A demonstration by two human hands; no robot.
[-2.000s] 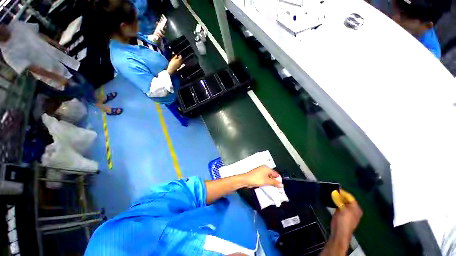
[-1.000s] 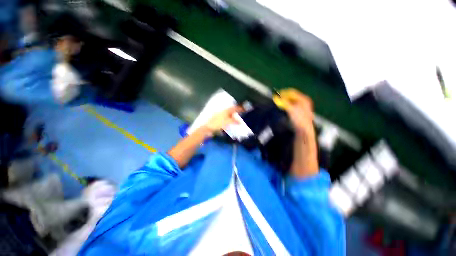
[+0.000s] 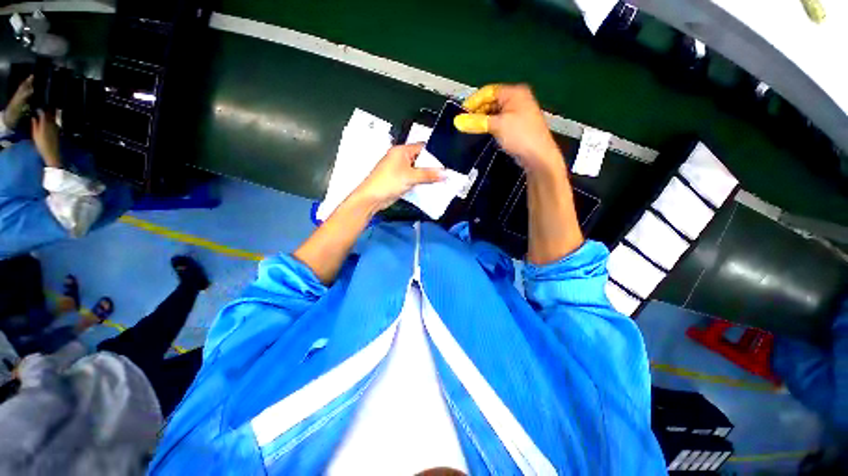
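My left hand (image 3: 398, 175), bare, holds a white protective sleeve (image 3: 435, 197) at its thumb and fingers. My right hand (image 3: 511, 119), with yellow finger cots, grips the upper end of a black glossy handset (image 3: 451, 139). The handset's lower end meets the white sleeve at my left fingertips; how far it is inside I cannot tell. A stack of white sheets (image 3: 355, 158) lies left of my left hand. A black slotted tray (image 3: 549, 206) lies under and right of my hands, partly hidden by my right forearm.
A filled tray (image 3: 671, 216) with a row of white rectangles stands to the right. A white printed slip (image 3: 591, 152) lies near the belt edge. The green belt (image 3: 372, 46) runs beyond the bench. Workers sit at left. A red object (image 3: 735, 346) and stacked trays (image 3: 690, 414) are at lower right.
The view has swung right, bringing the filled tray in clearly. My hands have come closer together, with the handset now tilted at the white sleeve instead of held out to the right.
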